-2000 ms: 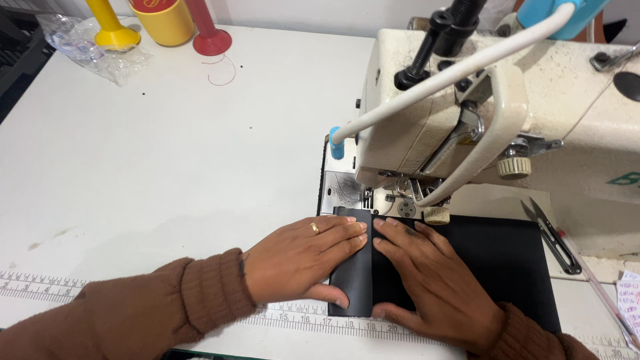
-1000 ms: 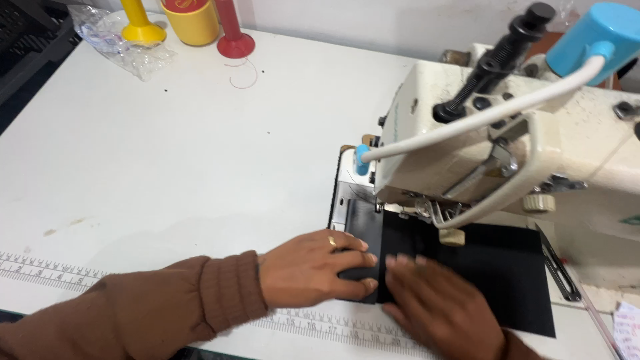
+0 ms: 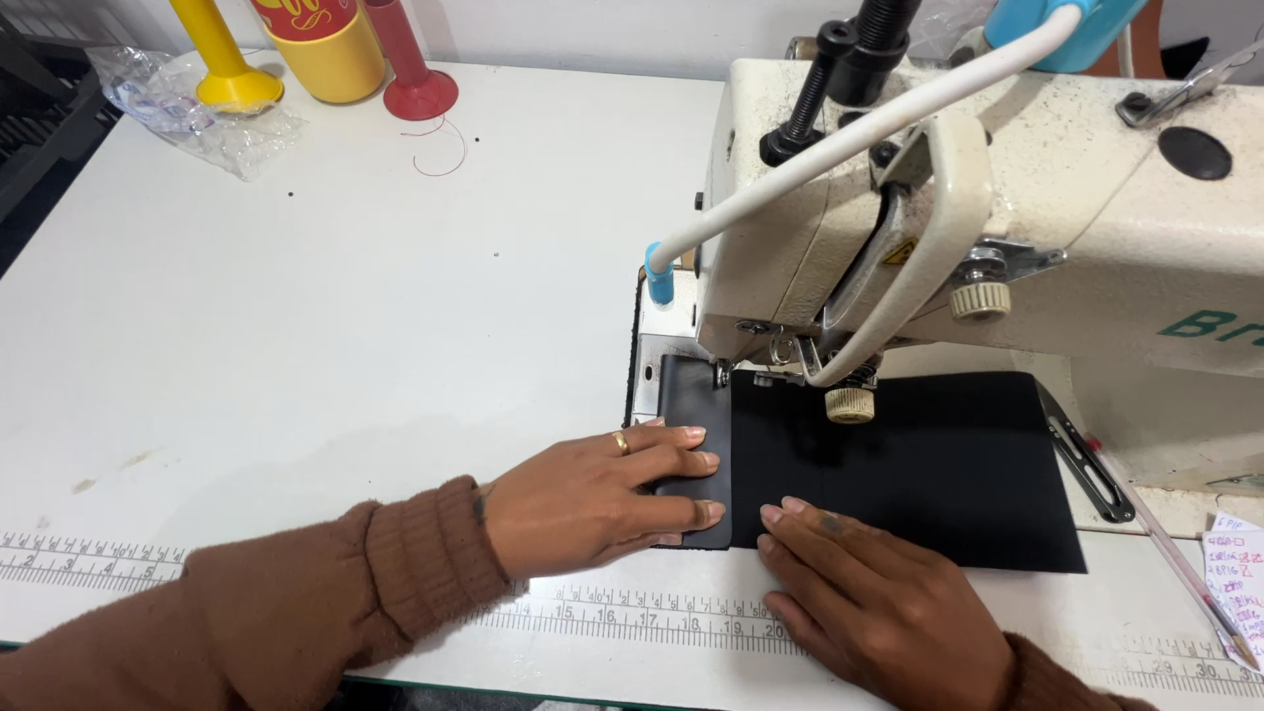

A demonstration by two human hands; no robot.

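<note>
A black sheet of leather-like material lies flat under the head of a white industrial sewing machine. Along its left side is a narrower, glossier black strip. My left hand, a ring on one finger, rests on this strip with its fingertips near the strip's right edge; part of the thumb is hidden. Palm down, my right hand touches the sheet's front edge with its fingertips, fingers close together, gripping nothing. The presser foot is at the top of the strip, partly hidden by the machine head.
Black-handled thread snips and a pen lie right of the sheet, near a handwritten paper. A printed ruler runs along the table's front. Yellow and red spools, a yellow container and a plastic bag are at the back left.
My right hand has moved back toward the table's front edge, away from the strip it was beside two seconds ago. My left hand stays on the strip.
</note>
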